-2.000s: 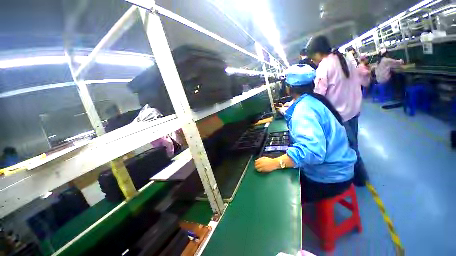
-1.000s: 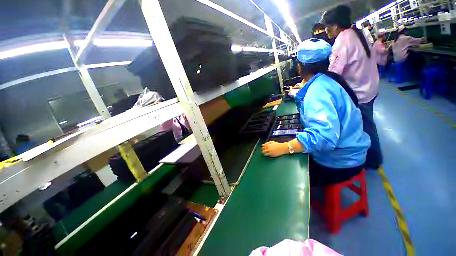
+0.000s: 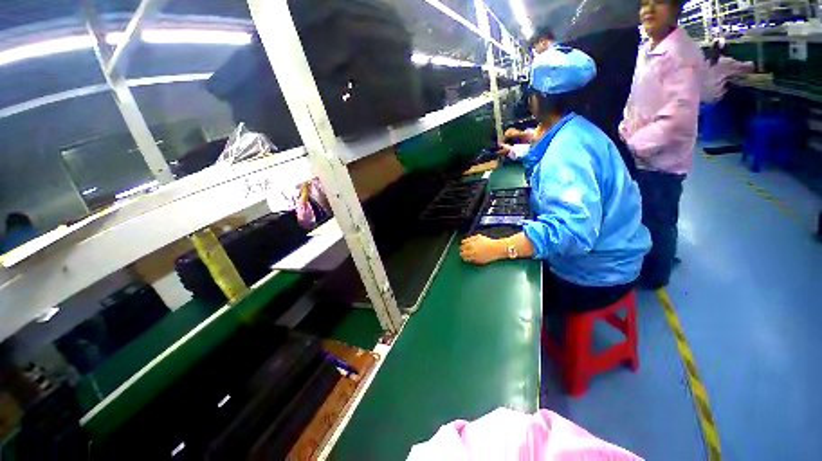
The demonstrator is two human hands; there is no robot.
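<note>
Neither of my hands is in the picture. A pink sleeve or shoulder of my smock (image 3: 523,438) shows at the bottom edge, over the end of the green bench (image 3: 451,333). Nearest in front on the left is a dark stack of black foam trays (image 3: 261,396), dim and cut off by the lower edge. Beside it lies an orange-brown wooden board (image 3: 335,405) with a small blue item (image 3: 341,364), perhaps a pen, at its far end.
A neighbour in a blue smock and cap (image 3: 586,189) sits on a red stool (image 3: 602,347), one arm on the bench by a phone tray (image 3: 506,207). A white metal upright (image 3: 329,167) and shelf rail stand left. A person in pink (image 3: 665,103) stands behind.
The view has shifted. More of my pink sleeve shows at the bottom than two seconds ago. The standing person in pink has turned from back view to face this way.
</note>
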